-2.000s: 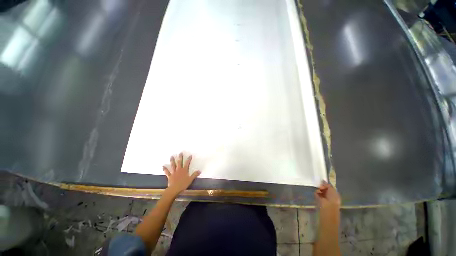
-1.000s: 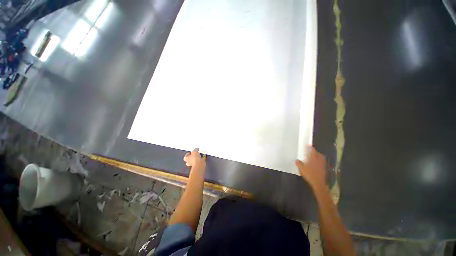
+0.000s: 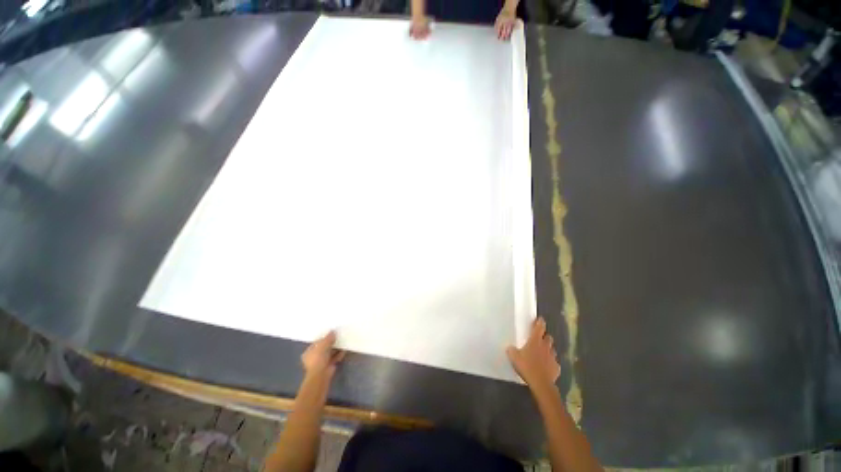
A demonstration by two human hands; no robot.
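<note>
The white underlay paper (image 3: 369,184) lies across the grey cutting table, with a narrow rolled or folded strip along its right side. My left hand (image 3: 322,354) is at the paper's near edge, fingers curled in, its thumb touching the edge; whether it pinches the paper is unclear. My right hand (image 3: 537,356) is at the near right corner, around the end of the rolled strip, thumb on the paper and fingers on the outer side.
A coworker's two hands (image 3: 421,27) rest on the paper's far edge. A ragged yellowish tape line (image 3: 562,221) runs right of the paper. A tan strip (image 3: 184,383) lies along the near table edge. Paper scraps (image 3: 198,442) litter the floor.
The paper's near left corner now lies further left and its right side has moved away from the tape line, then nearer again. The coworker's hands have come into view. My left hand is no longer flat.
</note>
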